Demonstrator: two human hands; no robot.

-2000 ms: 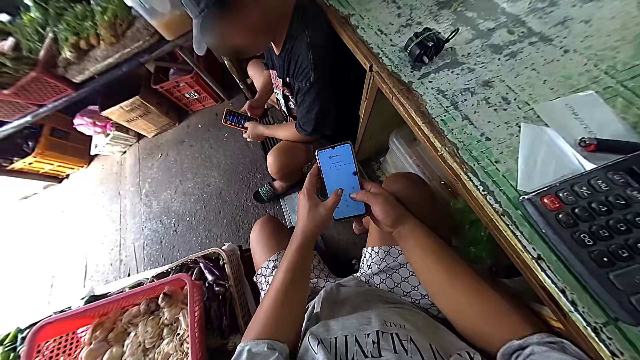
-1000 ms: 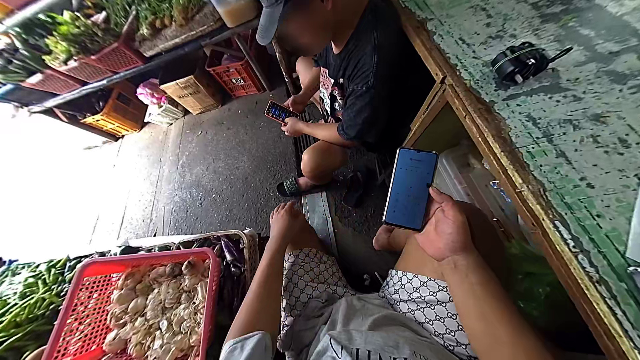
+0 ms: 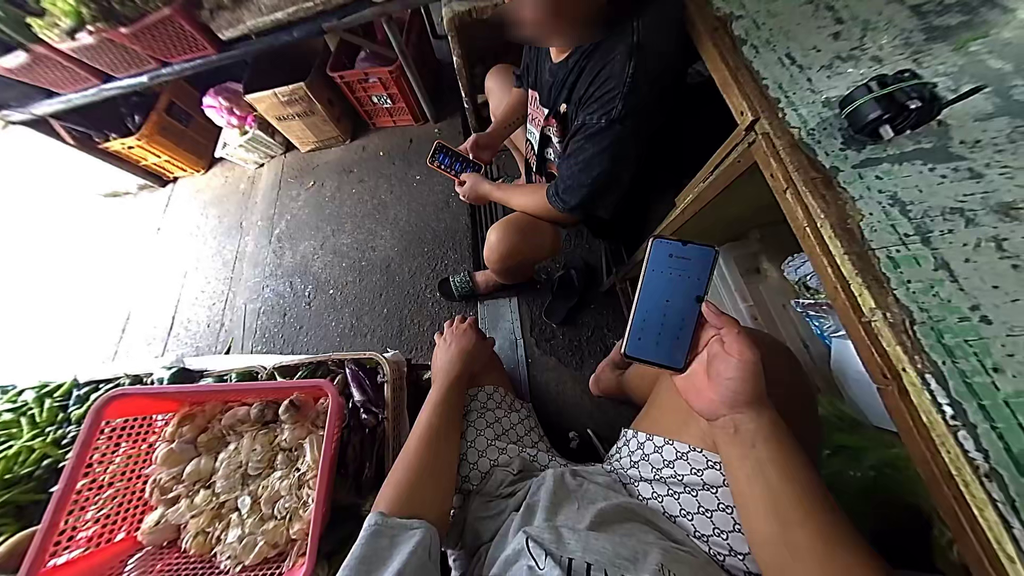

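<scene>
My right hand [image 3: 724,364] holds a smartphone [image 3: 670,304] upright above my right thigh, its lit blue screen facing me and the thumb along its lower right edge. On my left knee rests my left hand [image 3: 462,348], palm down, with nothing visible in it. Left of that hand, a pink plastic basket [image 3: 332,464] holds garlic bulbs [image 3: 240,480]. Beside the basket lie purple eggplants [image 3: 365,392] and green chili peppers [image 3: 36,428].
A seated person [image 3: 608,120] ahead holds another phone [image 3: 454,160]. A worn green table [image 3: 944,264] with a black strapped device [image 3: 892,104] stands at right. Crates [image 3: 380,88] and a cardboard box [image 3: 300,104] line the far side of the floor [image 3: 360,240].
Two seconds ago both my hands were at the phone. My left hand has since moved off it to my left knee, and the phone stays in my right hand. The view has shifted.
</scene>
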